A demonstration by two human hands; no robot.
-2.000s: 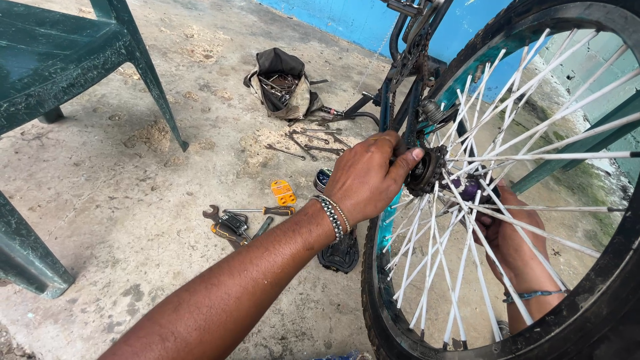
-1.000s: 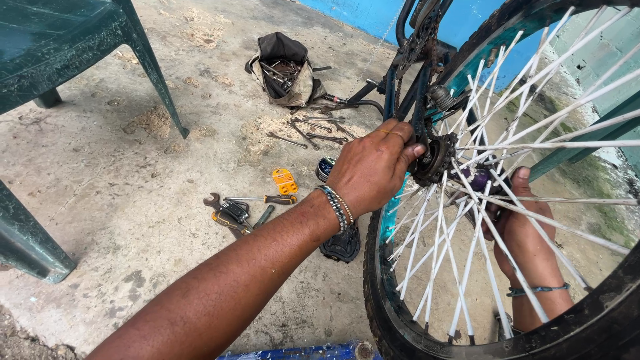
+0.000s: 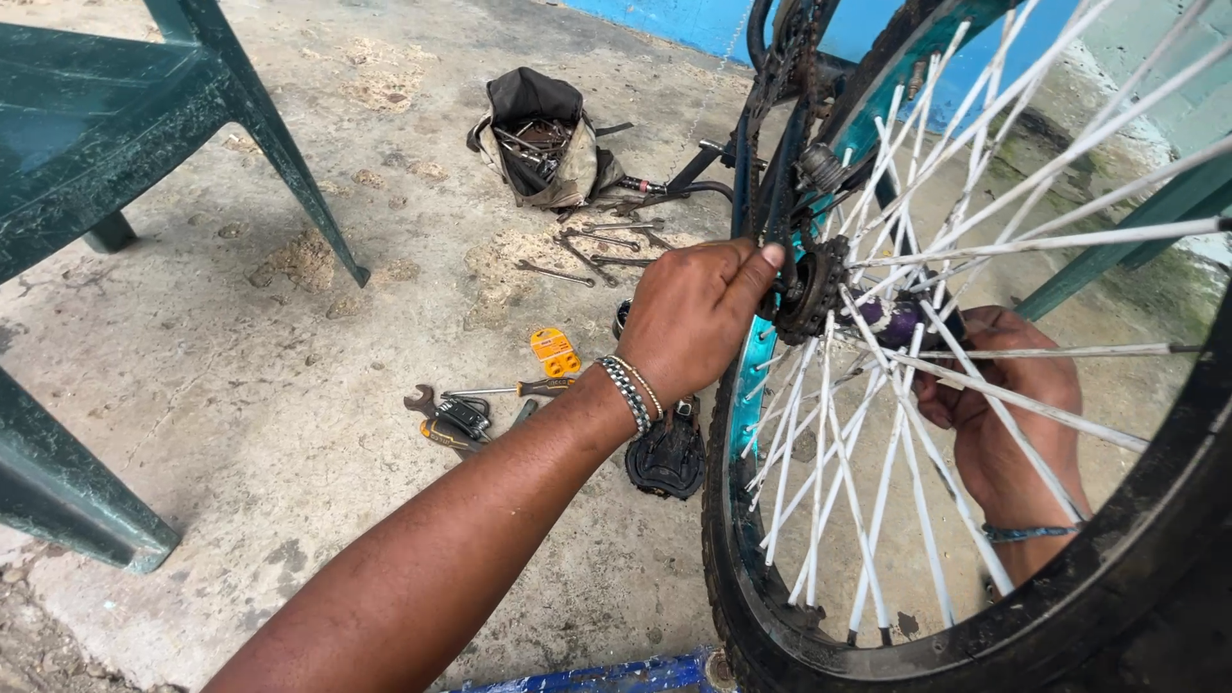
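A bicycle wheel with a black tire, white-covered spokes and a teal rim fills the right side. My left hand is at the near side of the hub, its thumb and fingers against the frame end beside the dark sprocket. What lies between those fingers is hidden. Behind the spokes, my right hand is at the far end of the purple hub, fingers curled near the axle; its grip is partly hidden. The dark bicycle frame with a rusty chain rises above the sprocket.
On the concrete floor stand a cloth tool bag and several wrenches. Nearer lie a screwdriver, an adjustable wrench, an orange plastic card and a black pedal-like part. A green plastic chair stands left; a blue painted edge is below.
My left hand stays beside the sprocket, with its fingers slightly shifted. The right hand has stayed at the far side of the hub, its fingers now more curled than a second ago.
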